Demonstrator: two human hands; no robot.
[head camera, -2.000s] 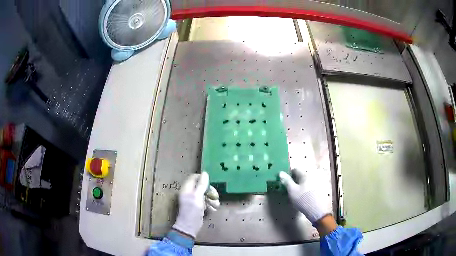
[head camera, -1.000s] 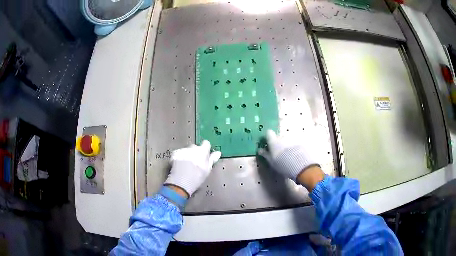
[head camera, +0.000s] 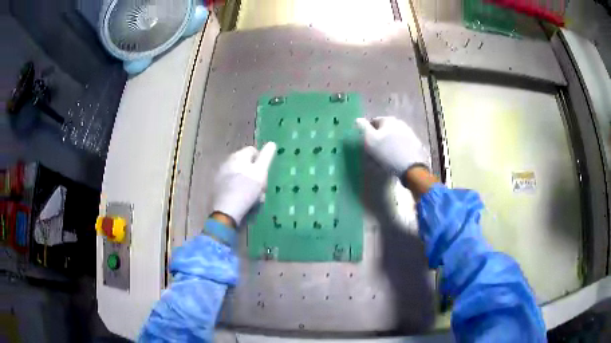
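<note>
A green fixture plate (head camera: 305, 238) lies flat on the grey perforated machine table (head camera: 281, 311). It has rows of dark holes, small pale rectangles and metal or dark blocks at its four corners. My white-gloved left hand (head camera: 242, 179) is at the plate's left edge, its index fingertip over the edge at mid height. My white-gloved right hand (head camera: 395, 144) is at the upper right edge, thumb and fingertips close together. Whether either hand grips the plate is not clear; the fingers hide the contact.
A light blue fan (head camera: 144, 27) stands at the upper left. A yellow-red emergency stop (head camera: 110, 228) and a green button (head camera: 113, 261) are on the left panel. A cream cover (head camera: 502, 221) lies right. Another green plate (head camera: 489, 19) and part of a red edge (head camera: 529, 8) show at upper right.
My hands have moved from the plate's lower corners up along its sides, the right hand further up. The lower corner blocks now show uncovered. The view has shifted.
</note>
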